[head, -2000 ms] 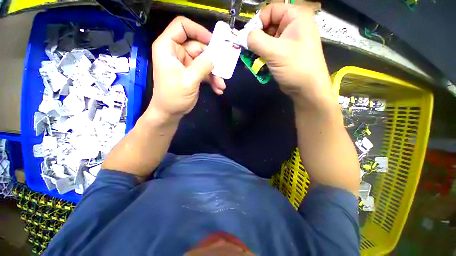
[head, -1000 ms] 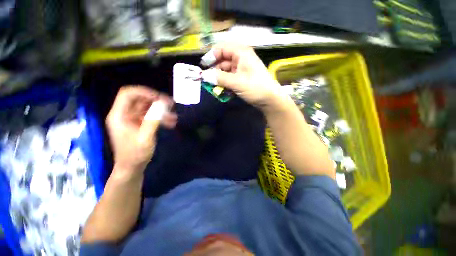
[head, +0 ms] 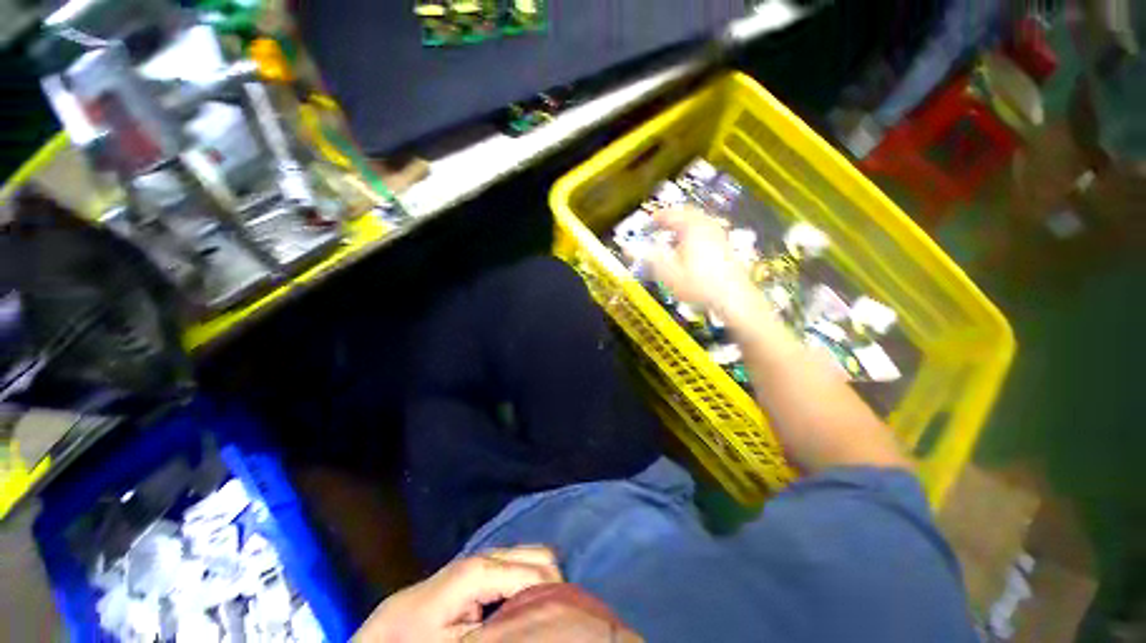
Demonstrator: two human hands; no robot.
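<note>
My right hand (head: pixel 689 258) reaches down inside the yellow basket (head: pixel 867 176), among white housings with green boards. The hand is small and blurred, so I cannot tell whether its fingers still hold a piece. A joined white assembly (head: pixel 876 362) lies in the basket to the right of the hand. My left hand (head: pixel 468 590) is at the bottom edge of the picture, close to my face and partly cut off. Its fingers are bent and partly hidden, and I cannot see whether it holds anything.
The blue bin (head: pixel 283 502) with plain white housings (head: pixel 207 572) is at lower left. A silvery metal fixture (head: pixel 214 151) stands on the yellow-edged bench. A dark mat (head: pixel 603 57) bears green boards (head: pixel 480 19). A red crate (head: pixel 943 151) is on the floor at upper right.
My view has turned to the right. My right hand has moved from above my lap into the basket, with the white and green piece no longer distinguishable. My left hand has come back towards my face.
</note>
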